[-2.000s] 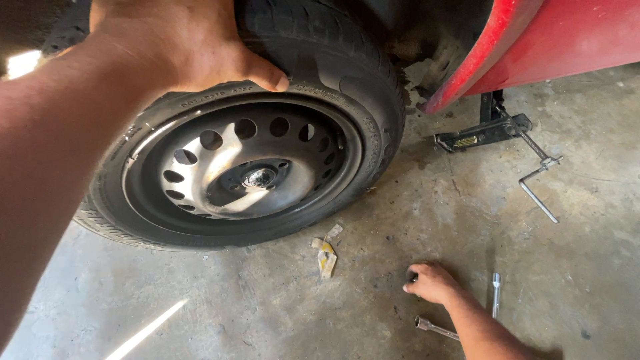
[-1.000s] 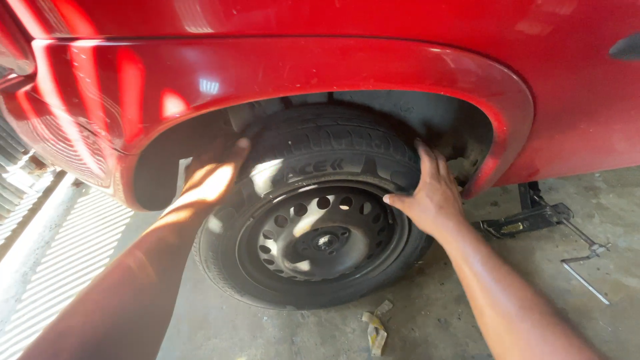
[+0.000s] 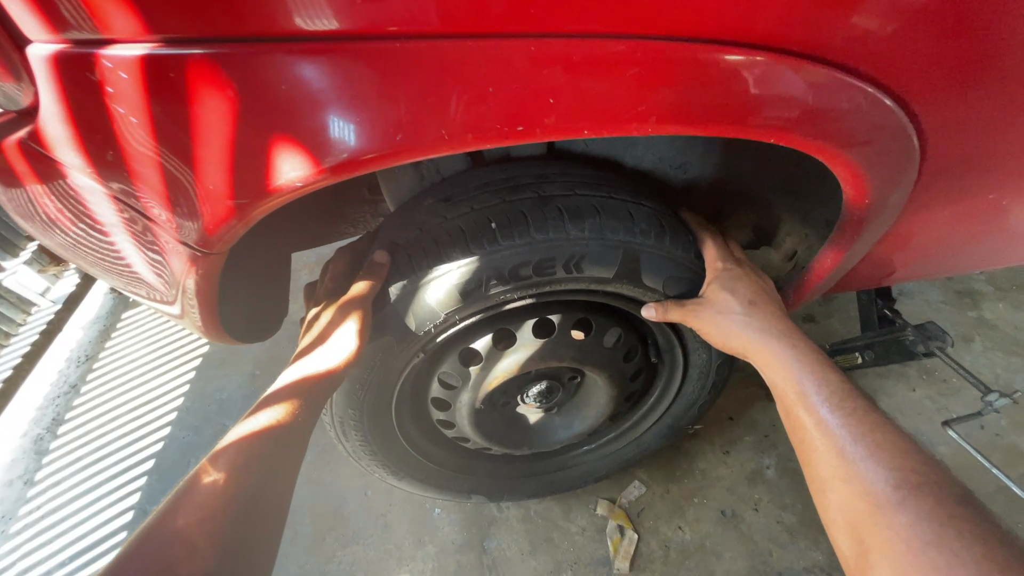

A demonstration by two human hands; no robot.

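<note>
A black tire (image 3: 512,240) on a dark steel wheel rim (image 3: 552,392) stands in the wheel well of a red car. My left hand (image 3: 348,280) grips the tire's upper left side, its fingers behind the tread and partly hidden in shadow. On the upper right, my right hand (image 3: 720,296) holds the tire, the thumb on the sidewall near the rim and the fingers over the tread. The hub centre (image 3: 542,394) shows in the middle of the rim.
The red fender (image 3: 560,88) arches over both hands. A black scissor jack (image 3: 888,344) with a metal crank handle (image 3: 980,408) is at the right. Crumpled tape-like scraps (image 3: 620,528) lie on the concrete floor (image 3: 544,544). Striped sunlight falls at the left.
Two seconds ago my right hand was down at the floor near metal wrenches; it has since come up onto the tire's right side. The view has swung up to the fender.
</note>
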